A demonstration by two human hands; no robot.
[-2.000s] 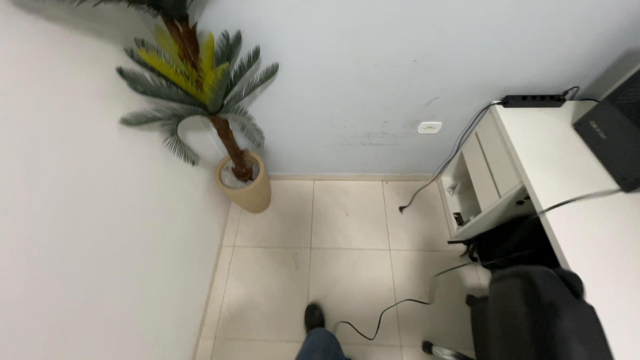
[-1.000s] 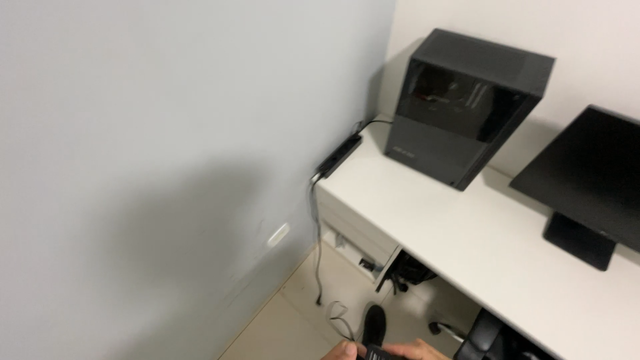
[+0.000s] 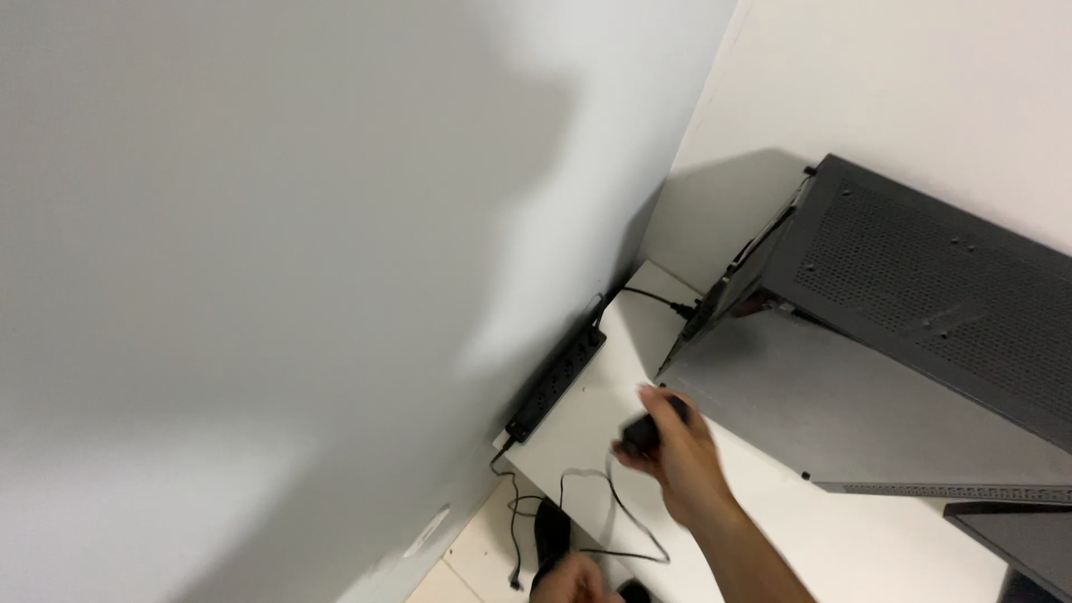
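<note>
My right hand [image 3: 682, 461] reaches over the white desk [image 3: 846, 544] and grips a small black device [image 3: 653, 427], blurred, with a thin black cable [image 3: 615, 494] hanging from it in loops. Low in the view is my left hand [image 3: 574, 578], blurred and partly cut off; whether it holds the cable I cannot tell. A black power strip [image 3: 557, 385] lies along the desk edge by the wall, left of my right hand. Cords run from both of its ends. To the right stands a black computer case [image 3: 913, 335] with a power cord [image 3: 657, 297] in its back.
A grey wall [image 3: 293, 251] rises close on the left, with a white wall plate [image 3: 427, 532] low down. A loose cord end [image 3: 515, 579] hangs near the tiled floor. Part of a monitor [image 3: 1017, 536] shows at the lower right. My shoe [image 3: 553, 532] is below the desk edge.
My right hand has moved up over the desk with the black device; one second ago both hands were together at the bottom edge. The view has moved closer to the computer case and power strip.
</note>
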